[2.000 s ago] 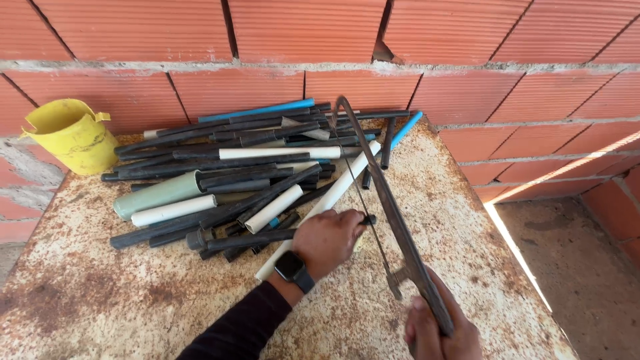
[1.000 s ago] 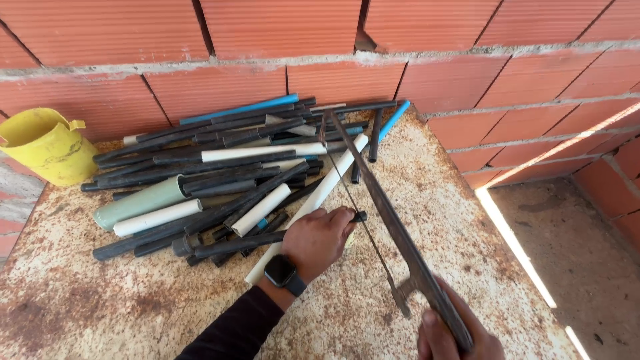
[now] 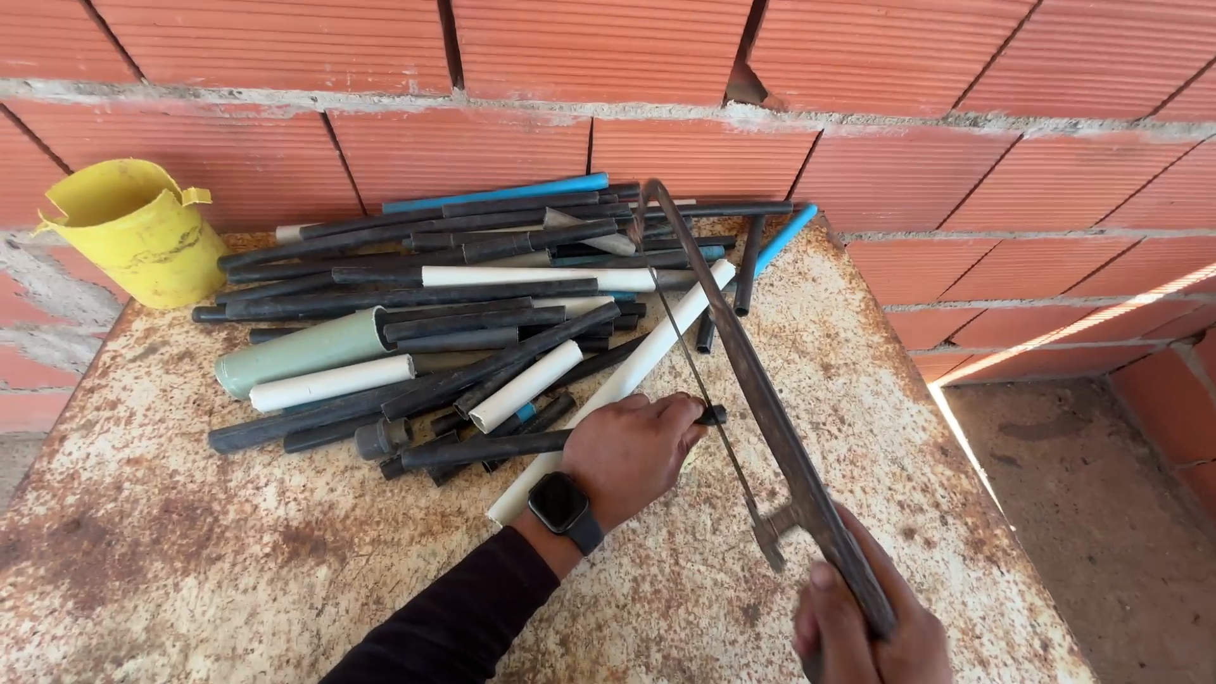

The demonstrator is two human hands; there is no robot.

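My left hand (image 3: 632, 451), with a watch on its wrist, grips a black plastic pipe (image 3: 494, 446) whose short end sticks out past my fingers. Under that hand a long white plastic pipe (image 3: 622, 370) slants across the table. My right hand (image 3: 869, 608) is closed round the handle end of a metal-framed hacksaw (image 3: 750, 380). The saw's thin blade passes at the protruding end of the black pipe; whether it touches cannot be told. Left of and beyond my left hand lies a pile of black, white and blue pipe pieces, with a wider pale green pipe (image 3: 299, 351) among them.
A cut yellow plastic container (image 3: 138, 242) stands at the table's back left corner. The rusty metal table (image 3: 380, 579) meets a hollow red brick wall (image 3: 589, 57) behind. Beyond the table's right edge is a lower concrete floor (image 3: 1073, 465).
The hacksaw in my right hand has shifted back and forth along its length beside the pipe end. My left hand keeps its hold on the black pipe.
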